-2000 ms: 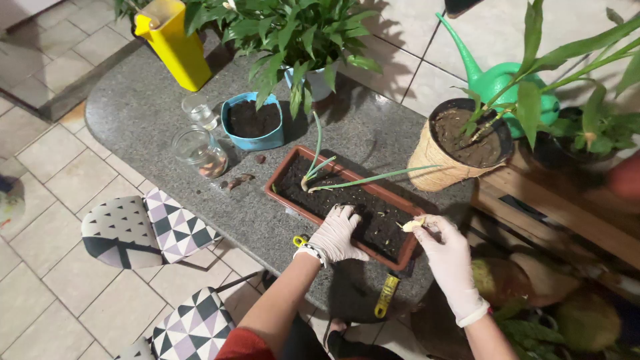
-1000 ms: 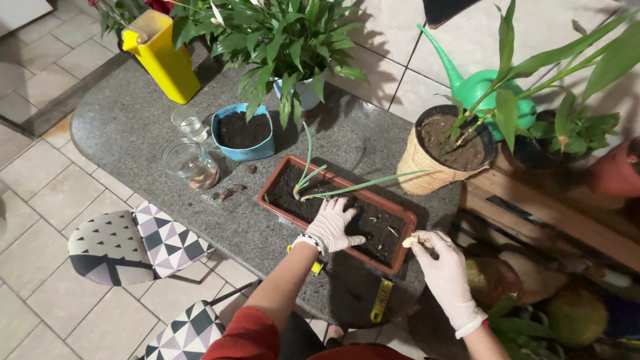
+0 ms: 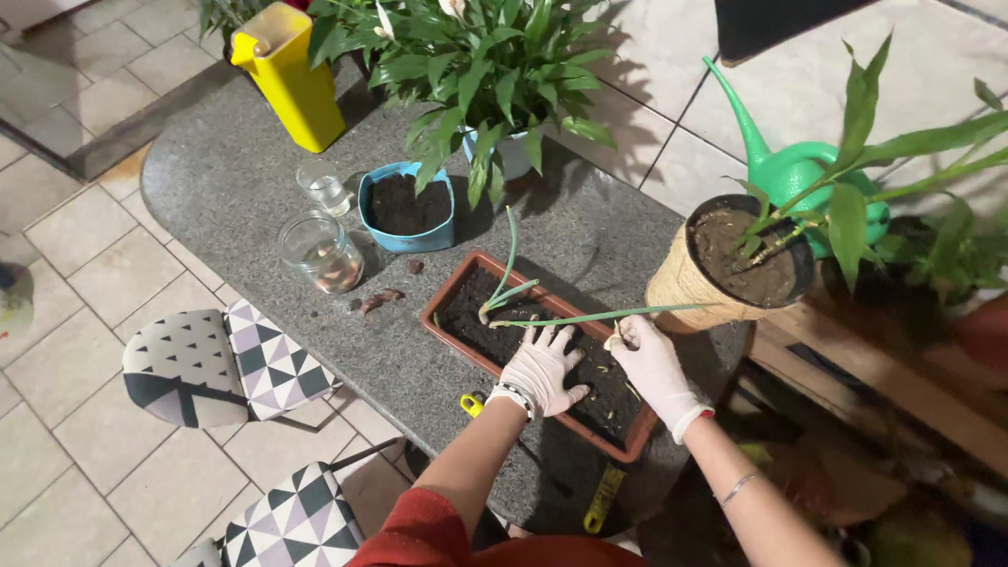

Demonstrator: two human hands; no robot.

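Note:
A brown rectangular planter [image 3: 646, 431] full of dark soil lies across the granite counter. My left hand [image 3: 545, 370], in a whitish glove, rests spread on the soil near the planter's middle, holding nothing I can see. Just beyond its fingertips a green-leaved onion sprout [image 3: 498, 303] rises from the soil, with one long leaf stretching right past my right hand. Pinched in the gloved fingertips of my right hand [image 3: 647, 354], over the planter's far right edge, is a small pale bulb or clove [image 3: 613, 342]. Several small pale bits lie on the soil right of my left hand.
Left of the planter are a glass jar [image 3: 321, 256] with brownish pieces, a water glass [image 3: 324, 189] and a blue pot of soil [image 3: 409, 238]. Beyond are a yellow container [image 3: 298, 90] and a leafy potted plant [image 3: 504, 75]. A twine-wrapped pot [image 3: 681, 268] and green watering can [image 3: 799, 177] stand right.
My right hand has moved from beside the planter's right end inward over its far right edge, the pale piece still in its fingers. My left hand stays on the soil.

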